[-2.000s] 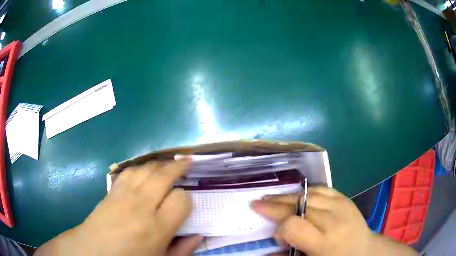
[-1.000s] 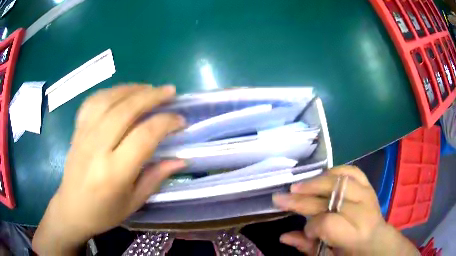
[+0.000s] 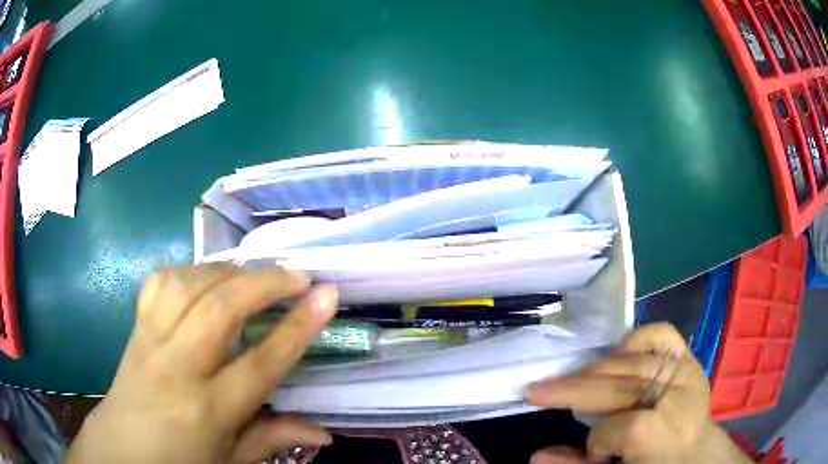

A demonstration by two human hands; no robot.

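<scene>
An open carton (image 3: 625,263) stands upright at the bench's near edge. It holds white sheets (image 3: 454,283), blue-striped sheets (image 3: 390,188), black pens or tools (image 3: 472,319) and a green item (image 3: 347,337). My left hand (image 3: 213,353) has its fingers over the near left of the box, at the edge of the sheets; whether it pinches one is unclear. My right hand (image 3: 635,390) holds slim tweezers (image 3: 658,381), blurred, between its fingers, and its fingertips touch the sheets at the near right side.
A folded white sheet (image 3: 156,116) and another white label sheet (image 3: 53,170) lie on the green bench (image 3: 508,68) at left. A red tray (image 3: 16,208) stands at the left edge. A red tray with phone parts (image 3: 767,100) is at upper right, an empty-looking red tray (image 3: 758,331) below it.
The box contents now show more openly, with the pens and green item uncovered between the sheets. The carton sits farther onto the bench than two seconds ago, and the right-hand phone tray has come into view.
</scene>
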